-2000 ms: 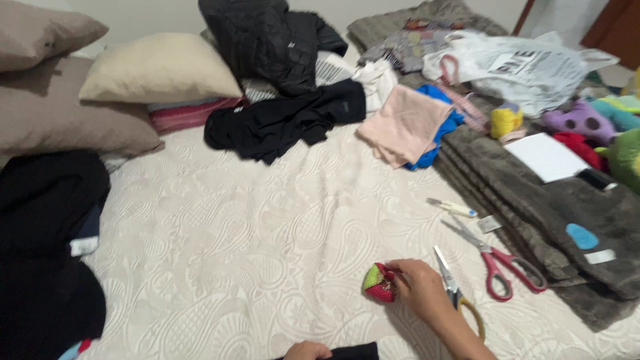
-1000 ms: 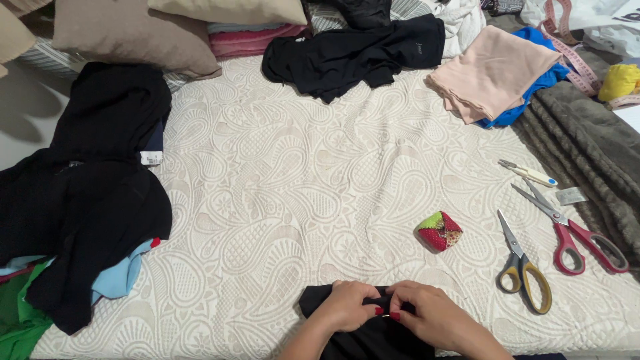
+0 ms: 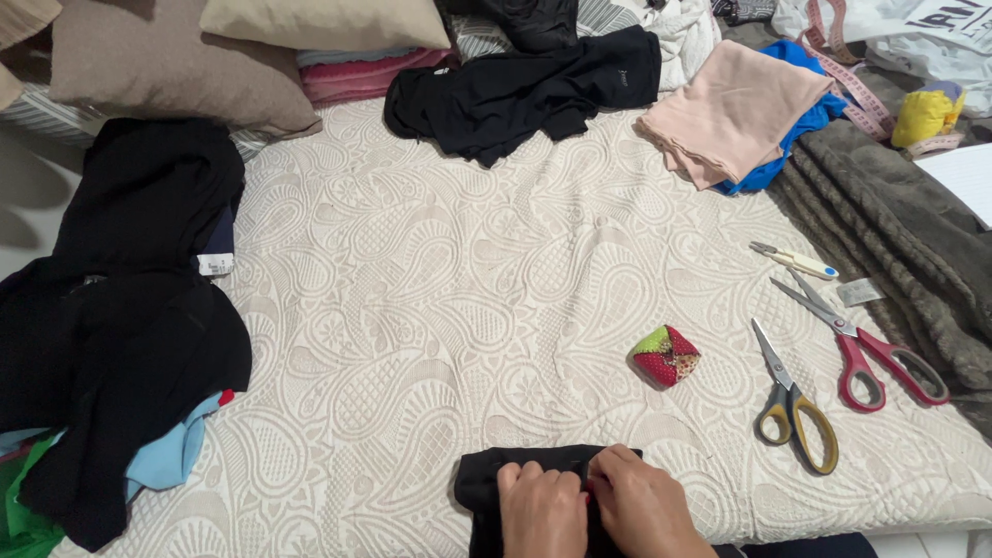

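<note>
Black fabric [image 3: 482, 480] lies at the near edge of the bed, its top edge folded. My left hand [image 3: 542, 508] grips it with curled fingers. Close beside it, my right hand [image 3: 639, 504] pinches the same cloth near its upper right corner; whether a pin is between the fingertips is hidden. A red and green patchwork pincushion [image 3: 666, 356] sits beyond my right hand. Further right are scissors with grey and yellow handles [image 3: 792, 411], larger red-handled scissors [image 3: 852, 341] with blades slightly apart, and thread snips [image 3: 798, 260] with a pale handle.
Black garments [image 3: 147, 310] are heaped at the left over light blue and green cloth. Another black garment [image 3: 527, 93] lies at the back, near pillows [image 3: 178, 62]. Folded peach fabric [image 3: 736, 108], a pink tape measure [image 3: 860, 101] and a grey blanket [image 3: 891, 209] occupy the right side.
Two seconds ago my right hand was at the pincushion; it has since moved to the black fabric beside my left hand. The view has tilted down.
</note>
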